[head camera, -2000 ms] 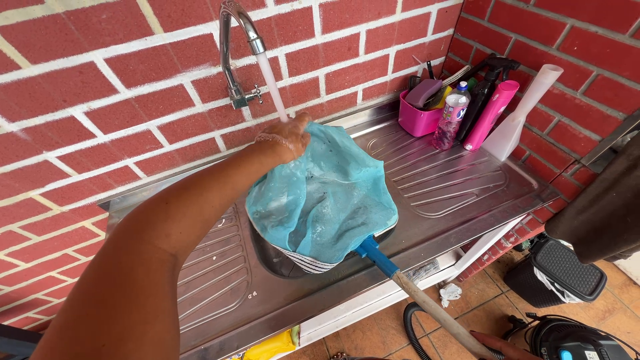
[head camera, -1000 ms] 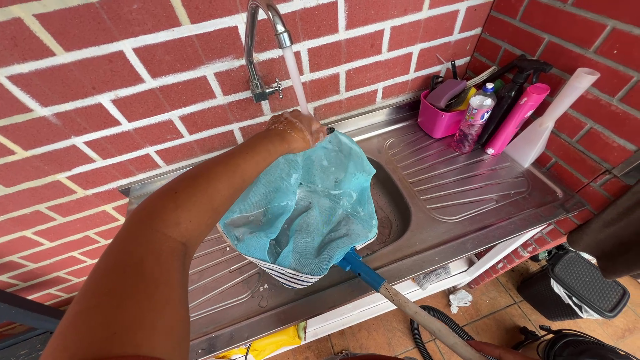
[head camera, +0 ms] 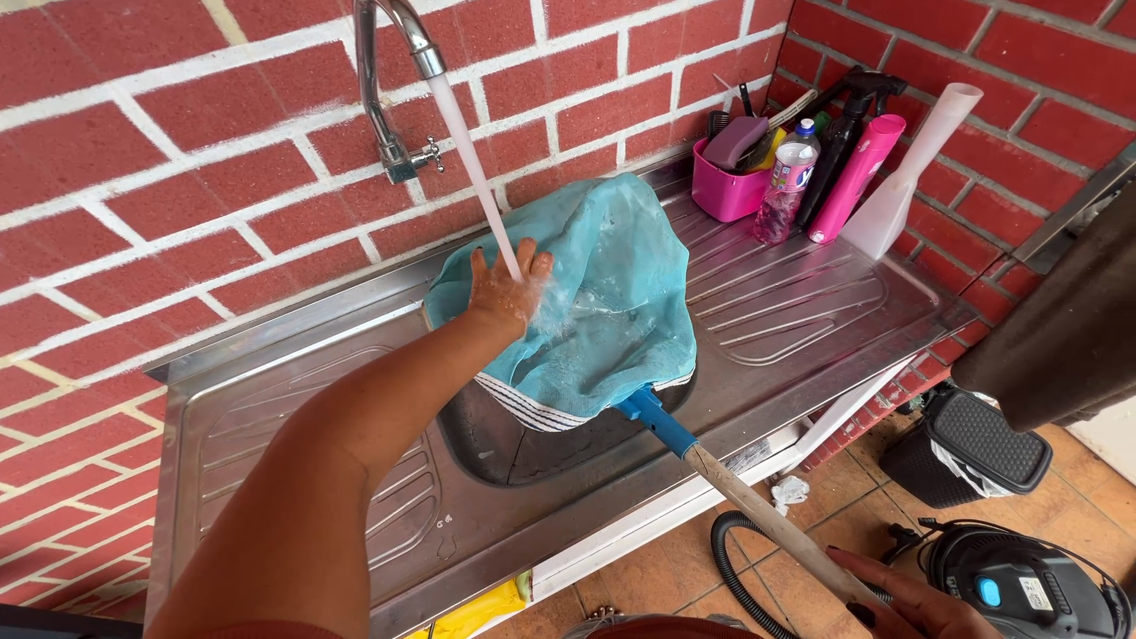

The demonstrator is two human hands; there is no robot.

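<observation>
A wet light-blue mesh net point(head camera: 621, 266) with a striped rim lies over the basin of a stainless steel sink point(head camera: 497, 524). Its blue plastic socket point(head camera: 658, 422) joins a wooden pole point(head camera: 763, 501) that slants down to the right. My left hand point(head camera: 510, 288) rests against the net's left part, fingers spread, with water from the tap point(head camera: 390, 98) running over it; whether it pinches any mesh is hard to see. My right hand point(head camera: 914, 595) is at the lower right edge, around the wooden pole, partly cut off by the frame.
On the right drainboard stand a pink caddy point(head camera: 728, 186) with a sponge, a clear bottle point(head camera: 785, 186), a black spray bottle point(head camera: 839, 146), a pink bottle point(head camera: 856, 177) and a white plastic scoop-like piece point(head camera: 905, 177). Below are a black bin point(head camera: 985, 444) and a vacuum cleaner point(head camera: 1021, 568).
My left hand has left the net's upper edge, its fingers now spread on the left part under the water. The net's far edge has shifted and stands up towards the wall.
</observation>
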